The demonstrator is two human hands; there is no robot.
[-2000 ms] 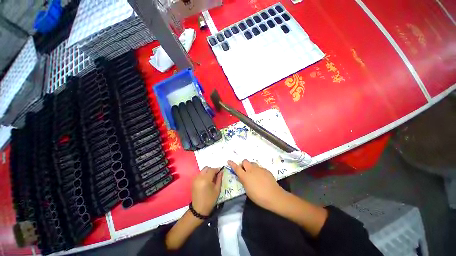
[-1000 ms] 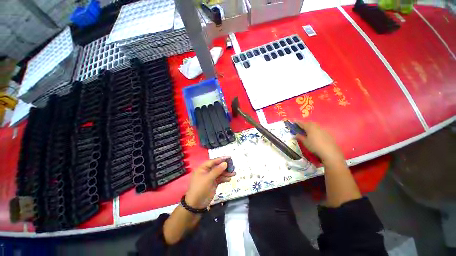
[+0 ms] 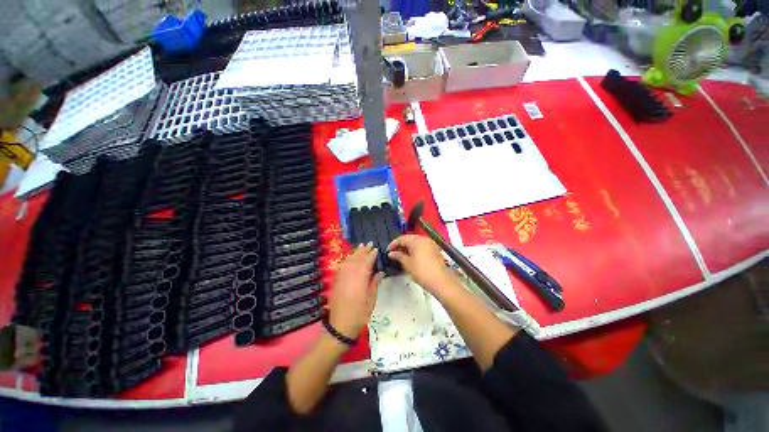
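Several black tubular housings [image 3: 374, 223] lie side by side in the blue bin [image 3: 342, 196], their near ends sticking out over its front edge. My left hand [image 3: 355, 291] and my right hand [image 3: 424, 263] meet at these near ends, fingers closed around the end of a housing. Any small part between the fingertips is hidden. The hammer [image 3: 459, 260] lies slantwise just right of my right hand, its head up and left. The blue-and-black knife [image 3: 533, 277] lies right of the hammer. The pale floral work pad [image 3: 405, 325] is under my forearms.
Rows of black housings [image 3: 215, 245] fill the left bench. Grid trays [image 3: 282, 63] are stacked behind. A metal post [image 3: 371, 101] stands behind the bin, with crumpled tissue [image 3: 354, 145] beside it. A white sheet with black ovals [image 3: 489, 186] lies right, a green fan [image 3: 696, 52] far right.
My right hand has let go of the knife, which now lies on the bench. Both hands have moved forward to the housings at the bin. The view has tilted up.
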